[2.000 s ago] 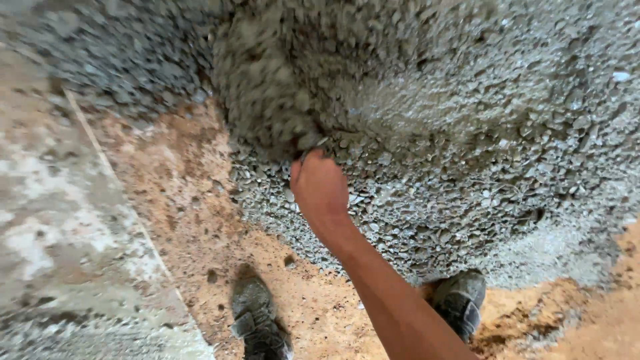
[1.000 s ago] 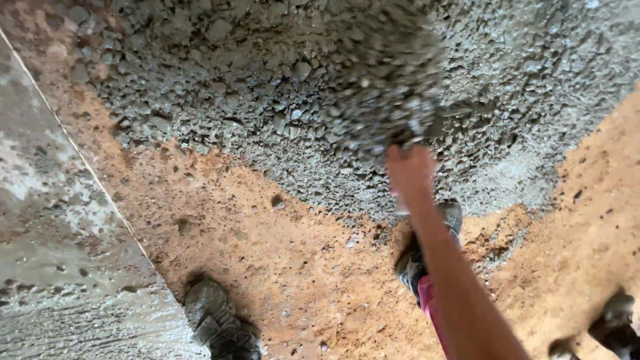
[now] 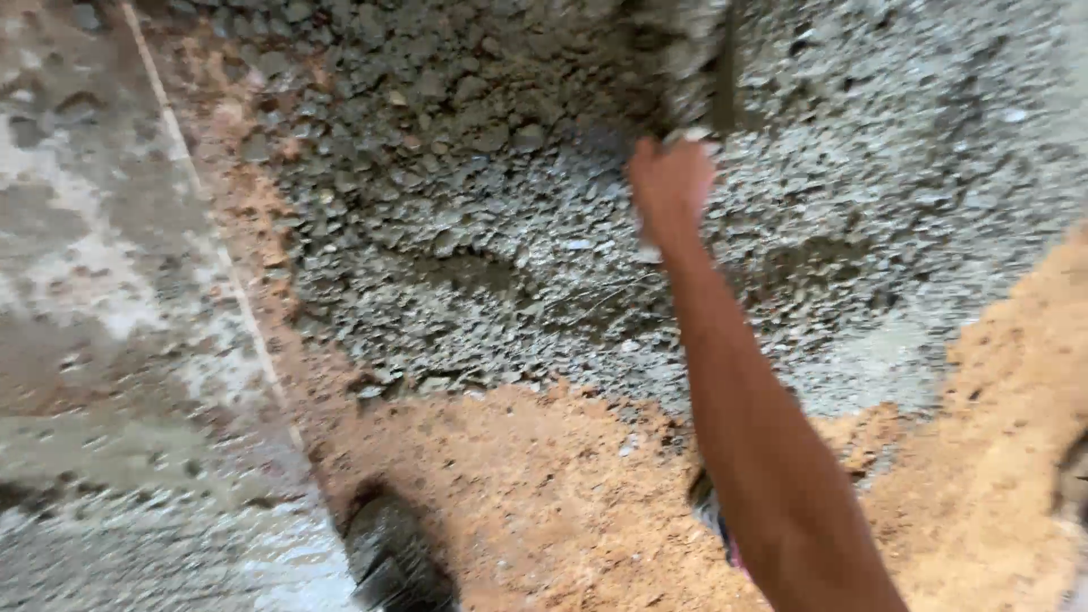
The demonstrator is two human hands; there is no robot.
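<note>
Wet, stony concrete [image 3: 510, 195] spreads over the upper middle and right of the view. Over it my right hand [image 3: 676, 183] is closed around the near end of a concrete-smeared hand tool [image 3: 722, 76]. The tool points away from me toward the top edge. Motion blur and grey mix hide its outline, so its exact kind is unclear. A pale bit shows at my knuckles. My left hand is out of view.
Orange-brown earth [image 3: 527, 476] borders the concrete, with my left shoe [image 3: 395, 544] on it. My other shoe [image 3: 705, 501] is partly behind my forearm. A straight-edged grey slab [image 3: 102, 280] runs down the left. A dark object [image 3: 1073, 484] sits at the right edge.
The view has shifted. My right hand, still gripping the tool, now reaches farther from my shoes over the concrete than one second ago.
</note>
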